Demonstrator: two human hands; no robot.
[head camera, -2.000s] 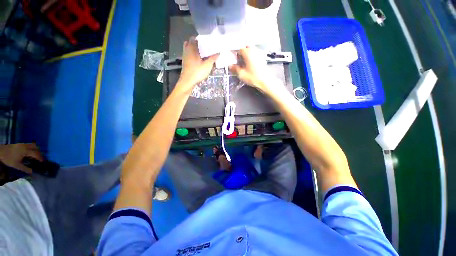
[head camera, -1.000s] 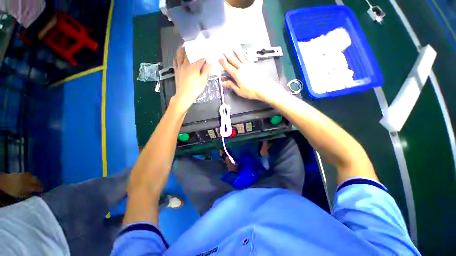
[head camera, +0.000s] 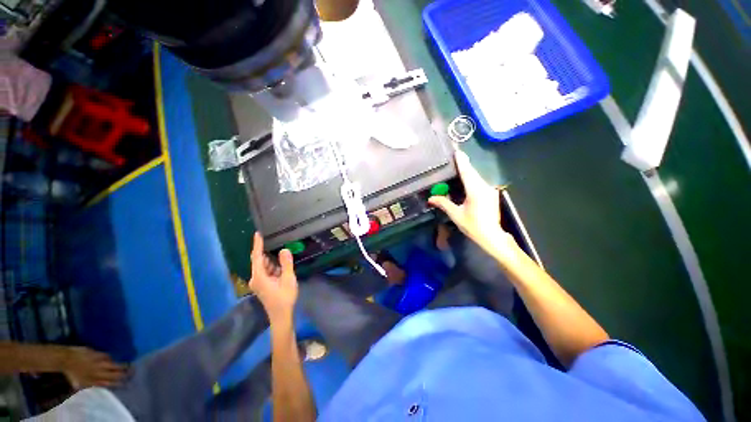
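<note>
My left hand (head camera: 275, 278) is at the front left corner of the machine base (head camera: 387, 169), beside the left green button (head camera: 294, 246). My right hand (head camera: 478, 206) is at the front right corner, thumb close to the right green button (head camera: 440, 189). Both hands are empty with fingers apart. A bundled white cord (head camera: 354, 208) hangs from the fixture area over the front edge, next to the red button (head camera: 373, 226). Glare hides the adapter and fixture. The dark welder head (head camera: 247, 49) is above them. Clear crinkled film (head camera: 305, 157) lies on the base.
A blue basket (head camera: 597, 86) with white shells is at the right, a thin ring (head camera: 462, 128) beside it. A long white bar (head camera: 663, 95) lies farther right. Slotted metal bars (head camera: 399, 85) flank the fixture. Another person's hand (head camera: 92, 368) is at lower left. A red stool (head camera: 103, 124) stands at left.
Both hands have left the white piece at the fixture and moved down to the machine's front corners. The view has shifted and tilted, and the dark welder head now shows at top left.
</note>
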